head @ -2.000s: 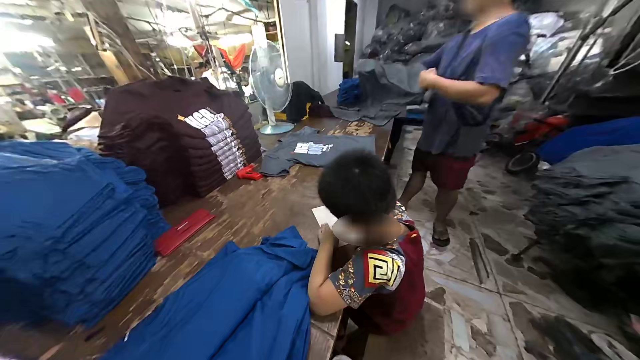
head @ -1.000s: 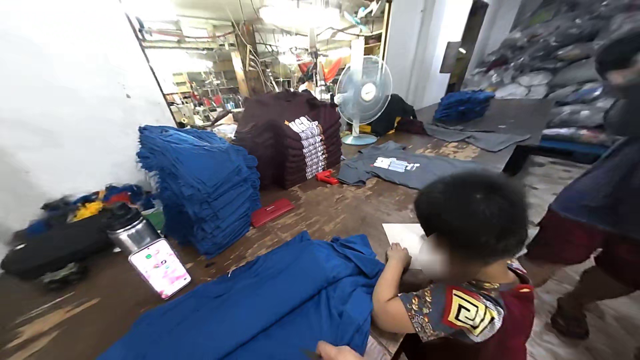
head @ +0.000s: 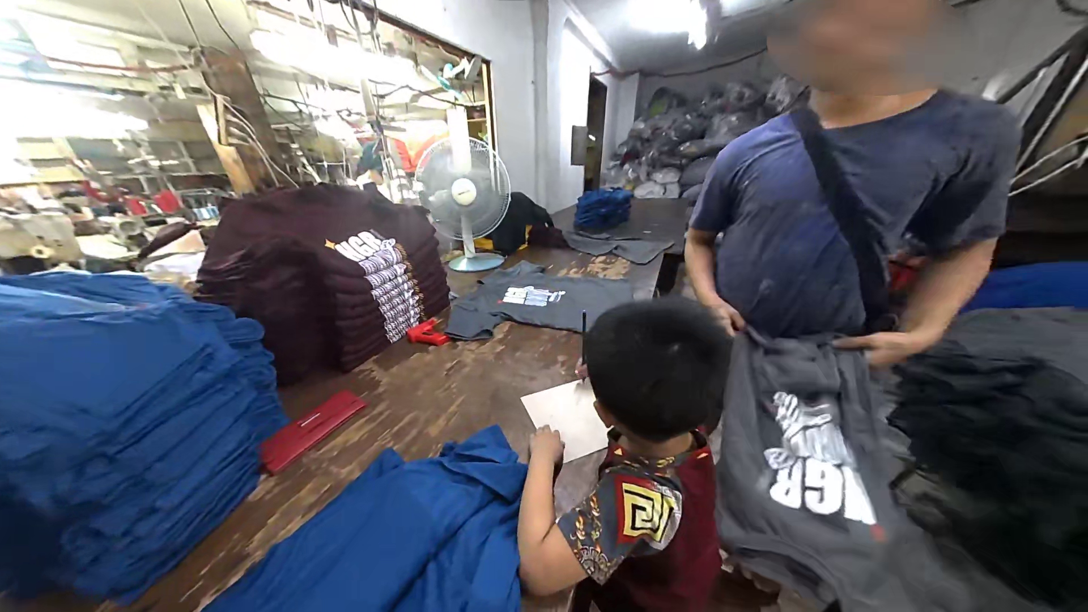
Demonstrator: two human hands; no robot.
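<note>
Neither of my hands shows in the head view now. A blue garment [head: 399, 527] lies spread on the worn wooden table [head: 442, 374] just in front of me. To its left rises a tall stack of folded blue garments [head: 127, 425], with a red flat case [head: 313, 431] beside it. A seated person [head: 654, 459] leans over a white sheet of paper [head: 569, 416], one hand on it, and a dark pencil or pen [head: 584, 344] stands upright near the other hand. Across from me a standing person [head: 841, 204] holds up a grey printed shirt [head: 807, 459] with both hands.
Behind the blue stack are folded maroon printed shirts [head: 314, 272], a red tool [head: 427, 332] and a grey printed shirt laid flat [head: 544, 297]. A fan [head: 463, 191] stands farther back. Dark cloth [head: 1003, 450] is piled at right, and filled bags [head: 697, 136] are heaped at the far wall.
The standing person has come to face the table and now holds a grey shirt. Part of a hand of mine, seen at the lower edge one second ago, is out of view. The view has swung right.
</note>
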